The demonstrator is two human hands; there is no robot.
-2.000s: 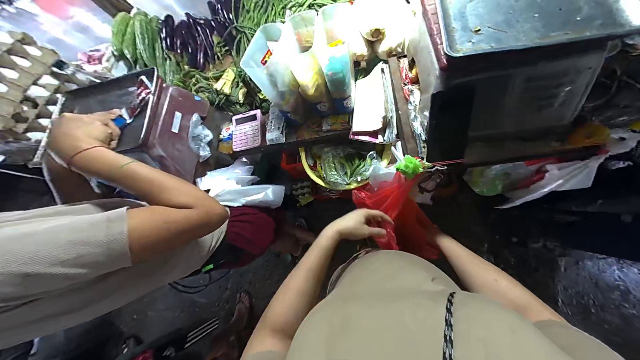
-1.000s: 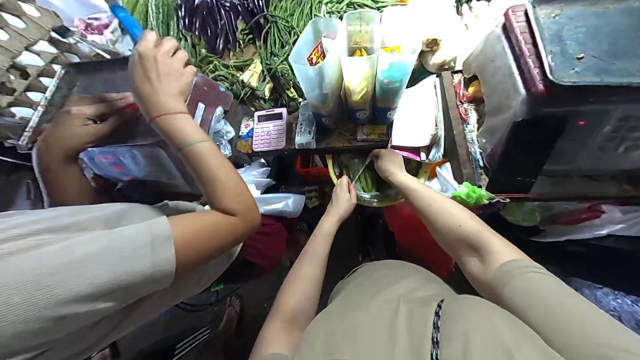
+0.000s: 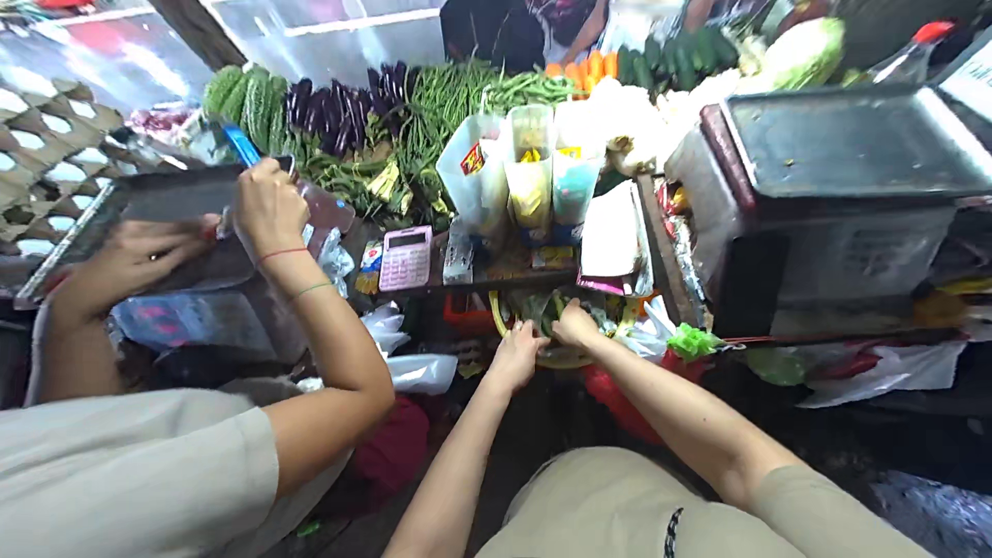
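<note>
Both of my hands meet over a yellow-rimmed basket (image 3: 498, 314) below the counter edge. Green vegetables in clear plastic (image 3: 553, 310) lie between them. My left hand (image 3: 521, 349) touches the near left side of this bundle with bent fingers; whether it grips is hard to tell. My right hand (image 3: 575, 325) has its fingers closed on the bundle's right side. Just right of the basket are a white plastic bag (image 3: 649, 333), a light green bundle of plastic (image 3: 692, 341) and a red plastic bag (image 3: 620, 399), partly behind my right forearm.
A pink calculator (image 3: 405, 259), clear plastic containers (image 3: 529, 178) and a notebook (image 3: 612, 236) sit on the counter. Behind are eggplants (image 3: 333, 116) and long beans (image 3: 449, 101). A co-worker's hand (image 3: 271, 203) with a blue object is at left. A large lidded box (image 3: 845, 232) stands right.
Two seconds ago my hands were at the red plastic bag; now both are at the basket. The co-worker's hand has risen with the blue object. The view has tilted up.
</note>
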